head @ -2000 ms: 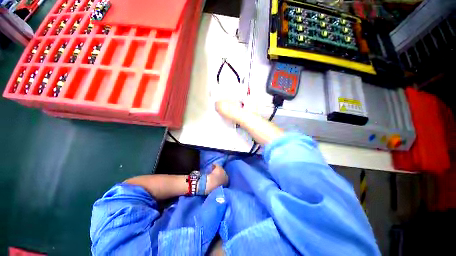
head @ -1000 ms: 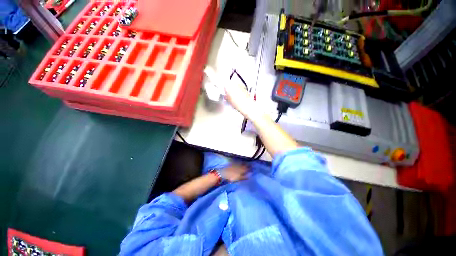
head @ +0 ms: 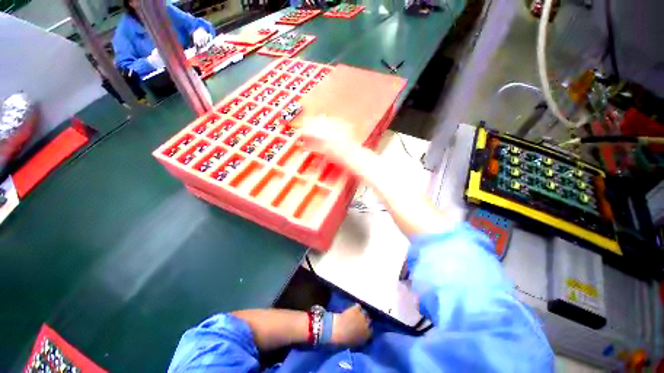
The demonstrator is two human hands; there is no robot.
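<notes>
A large red compartment tray (head: 255, 211) tops a stack on the green bench; many pockets hold circuit boards and several front-right ones are empty. A smooth red-orange sheet (head: 357, 95) lies on its back right part. A loose circuit board (head: 291, 111) lies at the sheet's left edge. My right hand (head: 324, 136) is blurred over the tray, by the sheet's front edge and just right of that board; its fingers and any contents cannot be made out. My left hand (head: 351, 326) is curled at my lap, with nothing visible in it.
A fixture (head: 546, 178) with green boards sits on the machine at right. A handheld controller (head: 491, 229) is partly behind my sleeve. The white table (head: 364, 255) lies between bench and machine. Another person (head: 156, 36) works at back left. More red trays (head: 287, 45) stand along the bench.
The view has swung left and up, showing more bench and the other person. My right hand has moved from above the white table to over the red tray. My left hand stays low.
</notes>
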